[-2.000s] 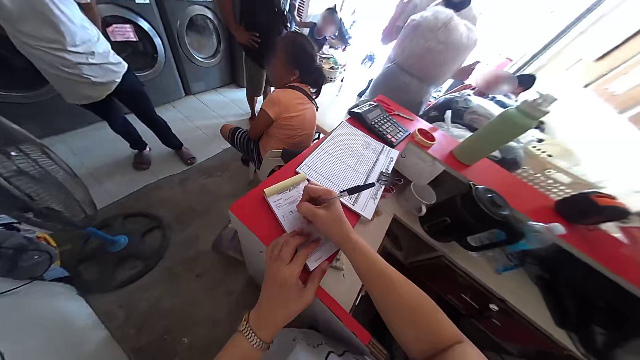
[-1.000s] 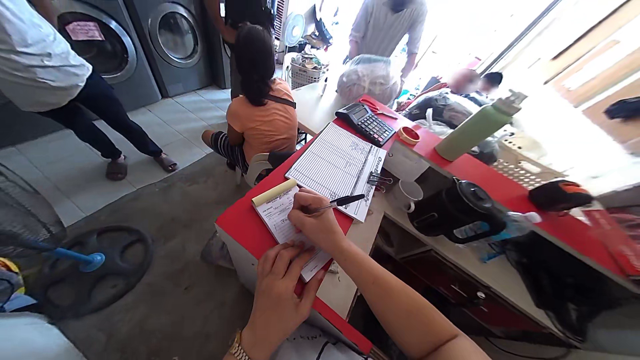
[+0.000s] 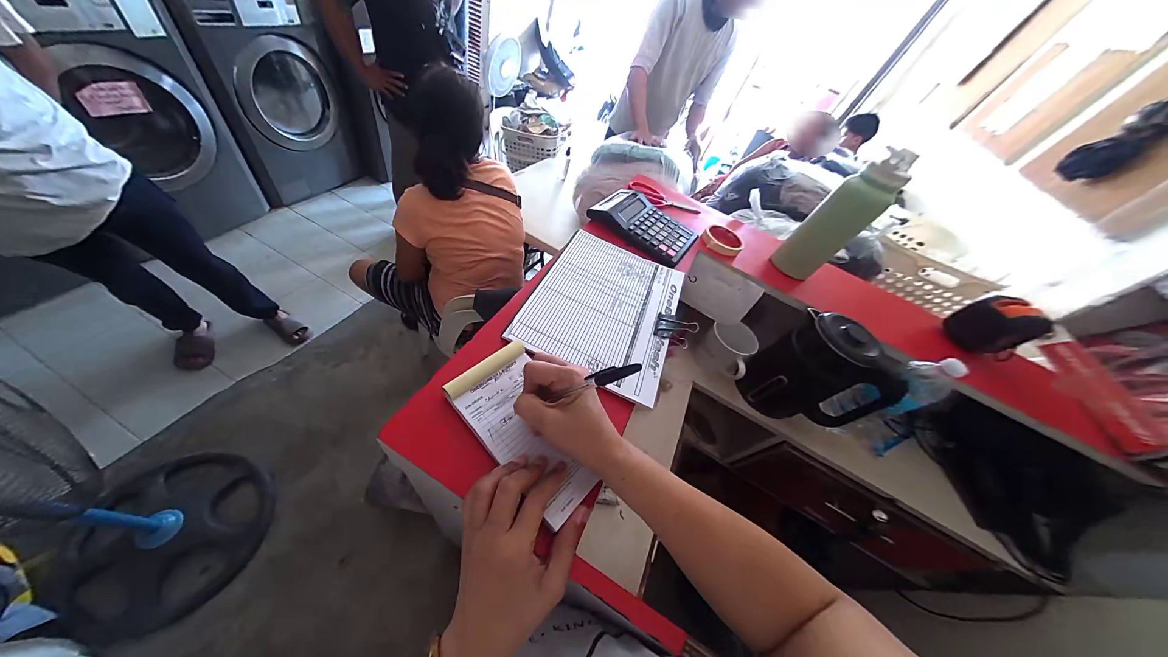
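My right hand (image 3: 568, 411) grips a black-capped ballpoint pen (image 3: 613, 374), its writing end low over a receipt pad (image 3: 493, 411) that bears handwriting. The pad lies on the red countertop (image 3: 420, 429). My left hand (image 3: 516, 529) rests palm down on the pad's lower part, fingers spread a little. Beyond the pad lies a ruled form sheet (image 3: 584, 315) with a black binder clip (image 3: 673, 326) at its right edge. A desk calculator (image 3: 643, 226), a roll of tape (image 3: 723, 240) and red-handled scissors (image 3: 662, 196) are at its far end.
A green bottle (image 3: 839, 219) stands on the raised red ledge, near a tape measure (image 3: 996, 323). Below are a white mug (image 3: 732, 347), a black electric kettle (image 3: 821, 370) and a plastic bottle (image 3: 922, 392). Several people stand or sit around. A fan base (image 3: 164, 538) stands left, front-loading machines (image 3: 285, 91) behind.
The person beyond the counter now stands upright with both hands on the bulging plastic bag, having been bent over it at first. My hands stay at the pad, the pen still held.
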